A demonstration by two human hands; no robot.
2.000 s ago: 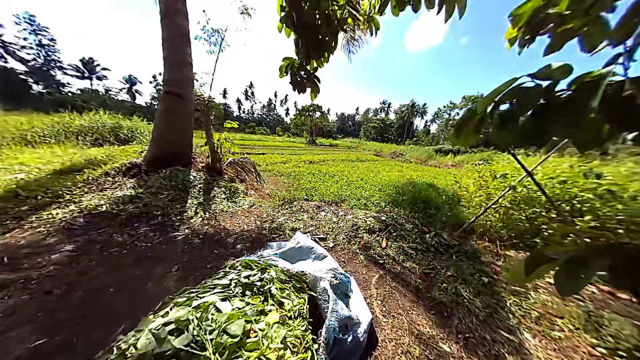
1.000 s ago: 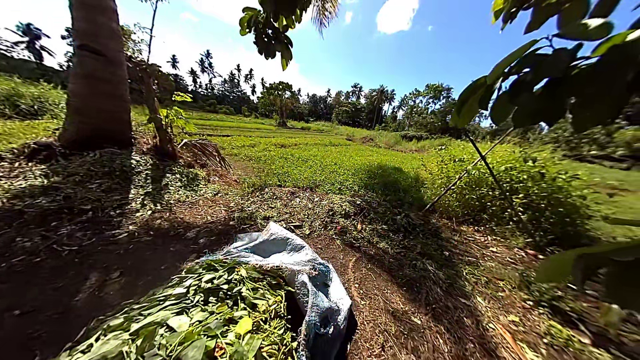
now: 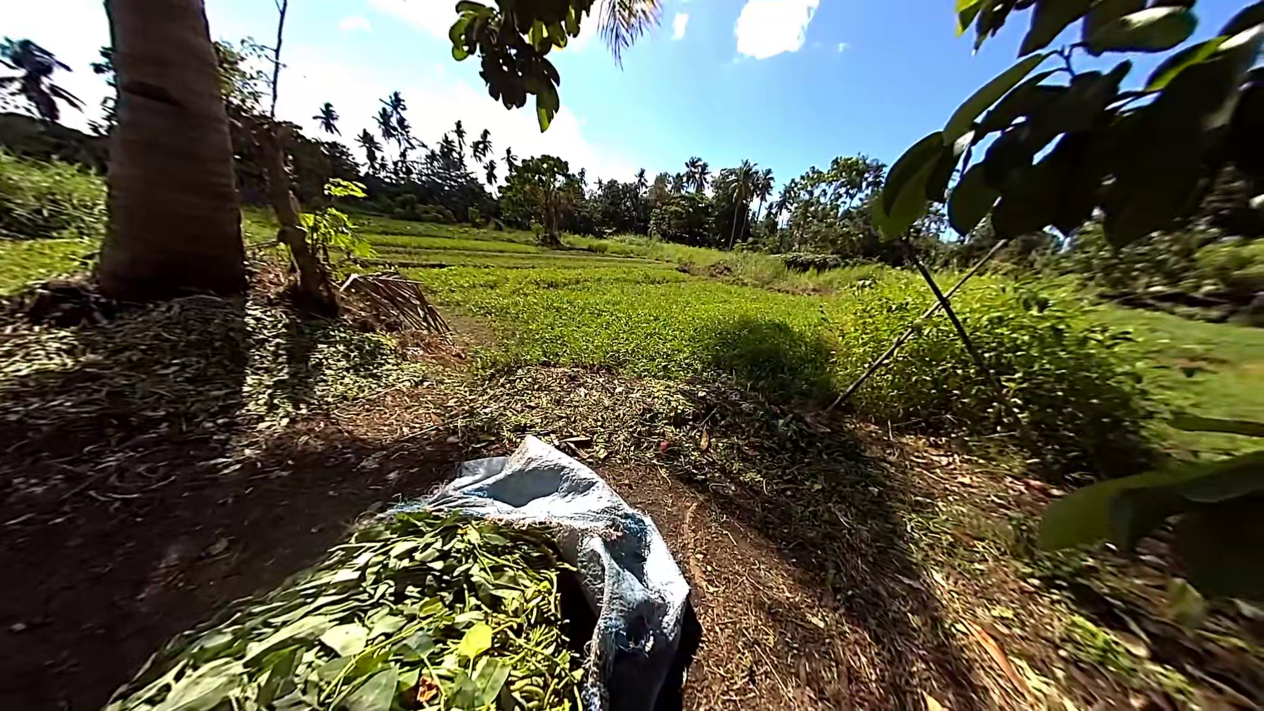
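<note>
Neither my left hand nor my right hand shows in the head view. At the bottom, left of centre, lies a heap of cut green leaves and stems (image 3: 395, 622). A white and blue woven plastic sack (image 3: 602, 543) stands open around the far and right sides of the heap, its rim folded and crumpled. A dark gap shows between the leaves and the sack's right wall. The lower part of the sack is out of frame.
A thick tree trunk (image 3: 173, 158) rises at the left, beside a thinner trunk (image 3: 296, 227). Crossed sticks (image 3: 923, 321) stand by a bush (image 3: 1037, 365) at the right. Leafy branches (image 3: 1096, 138) hang close at the upper right. Plant litter (image 3: 790, 494) covers ground before a green field (image 3: 632, 316).
The view has turned to the right, so the trunk and the sack sit farther left than two seconds ago.
</note>
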